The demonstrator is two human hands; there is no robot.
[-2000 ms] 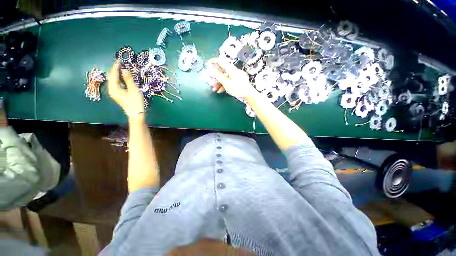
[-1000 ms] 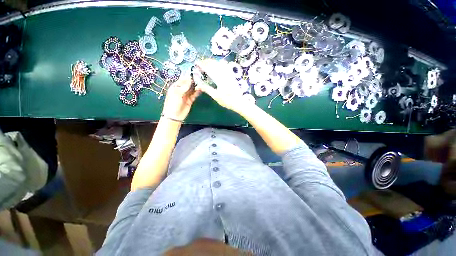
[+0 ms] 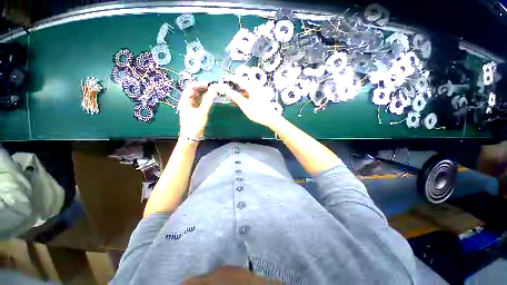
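My left hand (image 3: 194, 111) and my right hand (image 3: 253, 103) meet above the green bench top (image 3: 61, 72), both bare. Between their fingertips they hold a small ring part (image 3: 222, 89), pale with dark bits at its edge; its details are blurred and partly covered by fingers. Dark wired rings edged with pale dots (image 3: 143, 80) lie in a cluster left of my hands. Several translucent whitish-blue rings (image 3: 195, 55) lie beyond my hands. A big pile of white and grey ring assemblies (image 3: 336, 86) with thin leads lies to the right.
A small orange-and-white lead-wire bundle (image 3: 90, 96) lies at the left. Dark parts (image 3: 10, 83) are at the far left. A pale metal rail (image 3: 139, 9) runs along the back edge. Below are cardboard (image 3: 103, 195), a round ribbed object (image 3: 439, 179) and a person's pale sleeve at left.
My left hand has moved from the dark wired rings to meet my right hand. Both now hold a ring part between them, turned flatter than a second ago.
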